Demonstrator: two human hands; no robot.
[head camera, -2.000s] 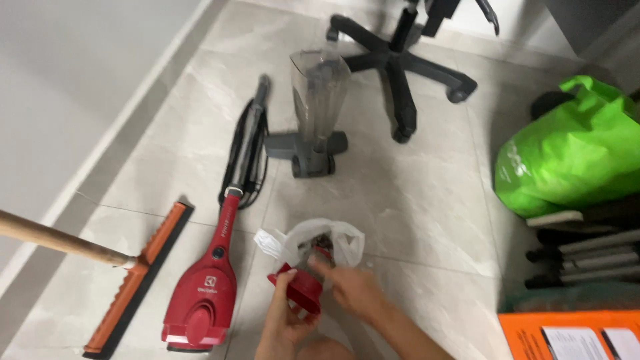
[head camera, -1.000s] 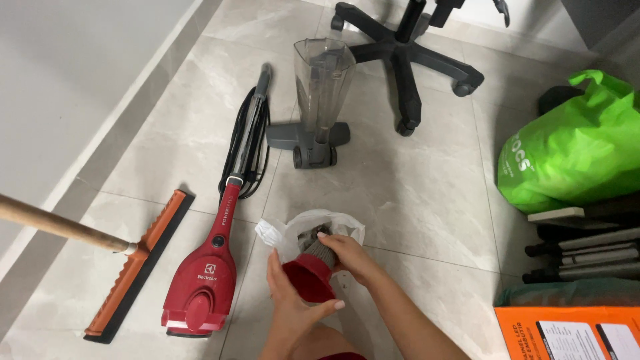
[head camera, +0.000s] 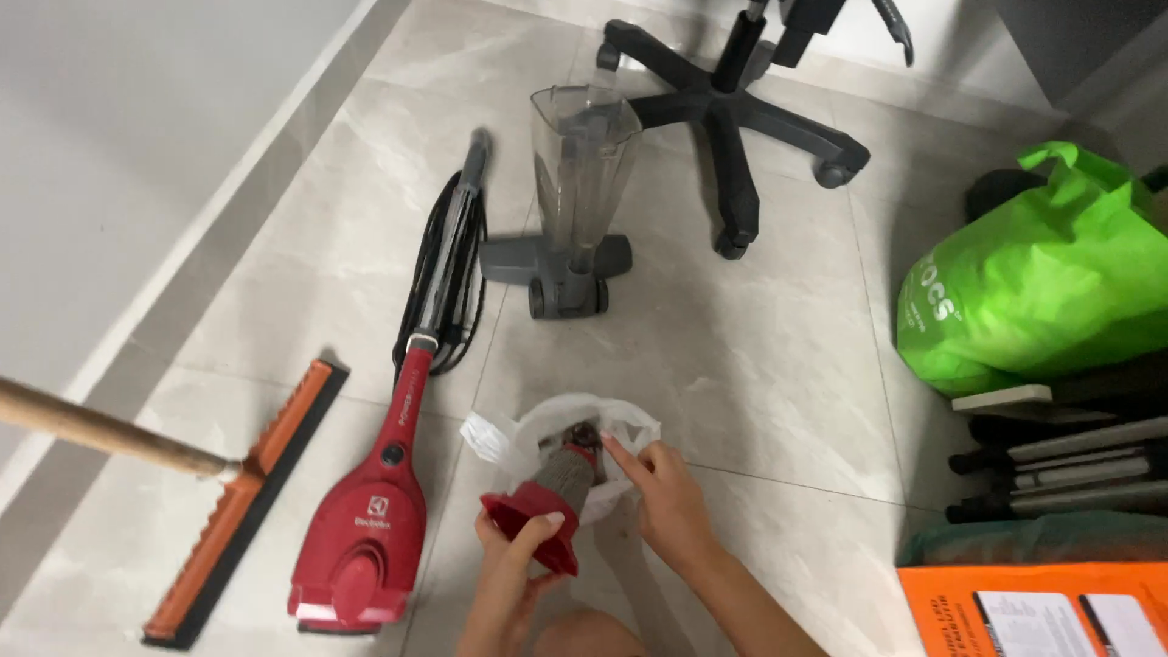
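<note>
My left hand (head camera: 516, 561) grips the red flared rim of a vacuum cleaner filter (head camera: 561, 479), whose grey mesh cone points into a white plastic bag (head camera: 630, 415) on the floor. Dark hair or lint lies at the cone's far end, over the bag's mouth. My right hand (head camera: 666, 497) is beside the cone, its index finger stretched toward that dark clump; whether it touches is unclear. Left of the bag lies the red Electrolux vacuum body (head camera: 365, 529) with its coiled black cord (head camera: 476, 319). The clear dust container (head camera: 584, 173) stands upright on the grey floor head (head camera: 570, 278).
An orange squeegee (head camera: 242, 502) with a wooden handle lies at the left. A black wheeled chair base (head camera: 725, 105) stands at the back. On the right are a green bag (head camera: 1031, 283), folded metal-framed items (head camera: 1086, 479) and an orange box (head camera: 931, 602) bearing writing.
My right hand has come off the mesh cone to its right, index finger now extended. The cone, earlier largely covered by that hand, shows more fully. My left hand still holds the red rim.
</note>
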